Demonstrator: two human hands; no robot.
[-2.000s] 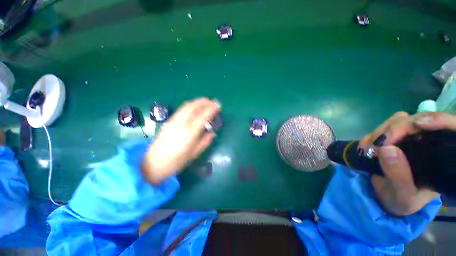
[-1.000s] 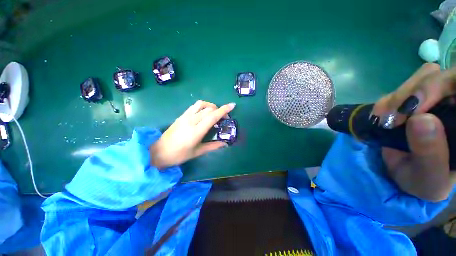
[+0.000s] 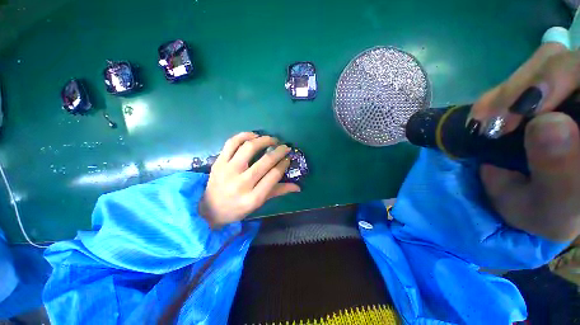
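Note:
My right hand (image 3: pixel 531 139) is closed around the black electric screwdriver (image 3: pixel 464 130), whose nose with a thin yellow ring lies at the lower right edge of the round silver screw dish (image 3: pixel 381 95). My left hand (image 3: pixel 248 174) rests on the bench near its front edge, its fingertips on a black squarish electronic unit (image 3: pixel 296 166). The fingers hide that unit's left part. Another unit (image 3: pixel 302 81) lies above it, left of the dish. The screwdriver tip and any screw on it are too small to tell.
On the green bench (image 3: pixel 210 114), three more units lie at the upper left (image 3: pixel 176 60), one with a thin dark lead (image 3: pixel 110 120) near it. A white cable (image 3: pixel 16 209) runs along the left side. A pale green round object (image 3: pixel 556 37) is at the upper right.
The view has shifted, so bench items sit further left and higher. The white fan base has nearly left the picture. My left fingers have curled at the unit; my right hand still holds the screwdriver by the dish.

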